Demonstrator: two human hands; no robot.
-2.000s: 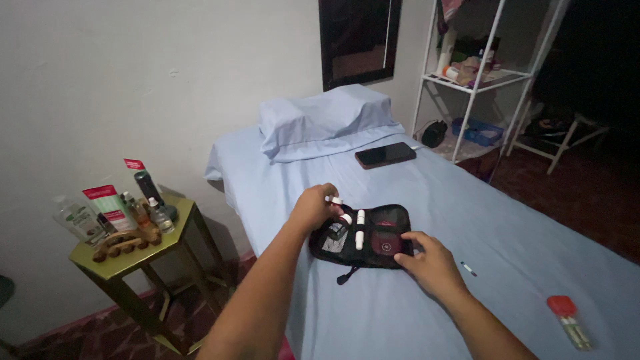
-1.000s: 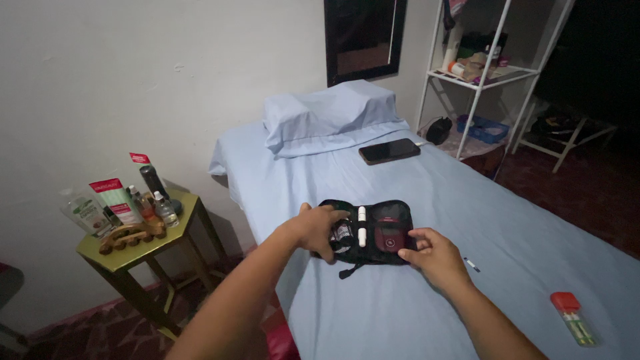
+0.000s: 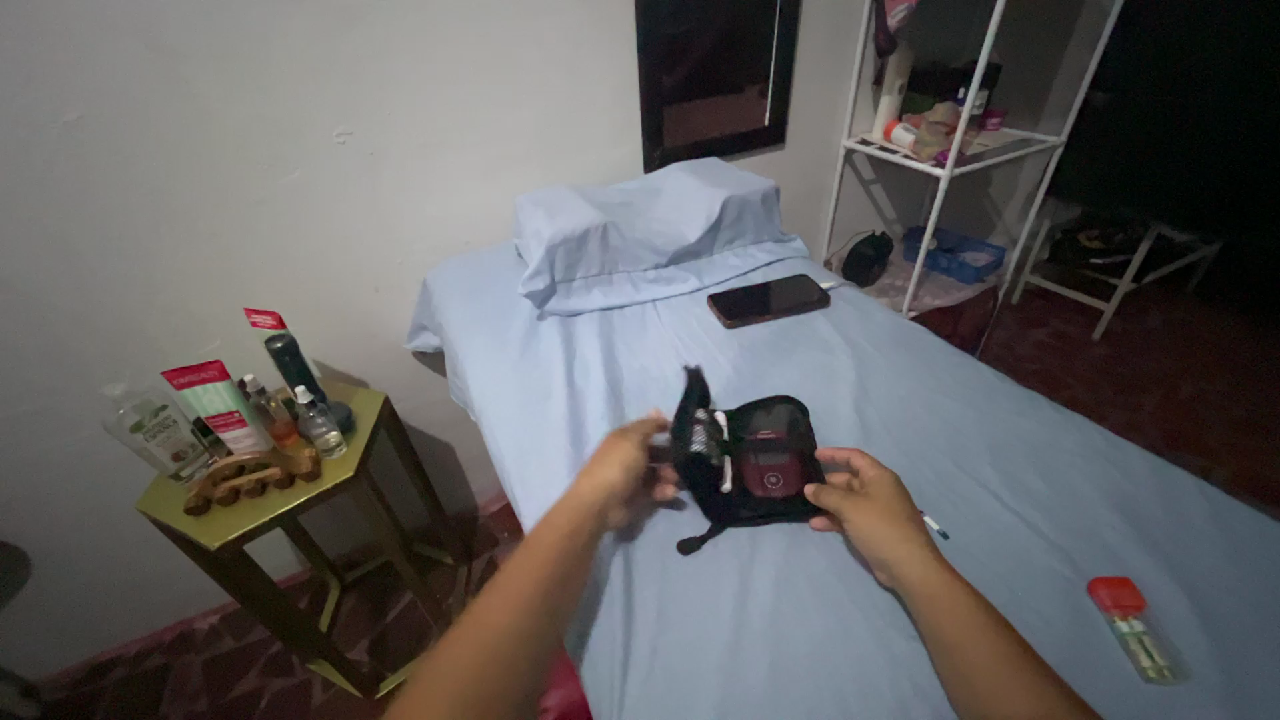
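Note:
A black zippered case (image 3: pixel 760 508) lies unzipped on the blue sheet, its left flap tilted up. Inside its right half sits a dark red device (image 3: pixel 770 465) behind mesh; white pen-like items (image 3: pixel 723 450) are near the fold. My left hand (image 3: pixel 630 470) holds the outer side of the raised flap, fingers partly hidden behind it. With thumb and fingers, my right hand (image 3: pixel 865 505) grips the case's right edge. Just beyond that hand lies a small white stick with a dark tip (image 3: pixel 935 526). A clear container with a red lid (image 3: pixel 1130 625) rests at the lower right.
A dark phone (image 3: pixel 768 300) lies near the covered pillow (image 3: pixel 655 225). Left of the bed, a gold side table (image 3: pixel 355 420) bears bottles, tubes and a wooden roller massager (image 3: pixel 250 480). A white metal shelf (image 3: pixel 945 170) stands behind the bed's right side.
My left hand has moved from inside the case's left half to its outer left side, and that flap has risen from lying flat. My right hand stays at the right edge.

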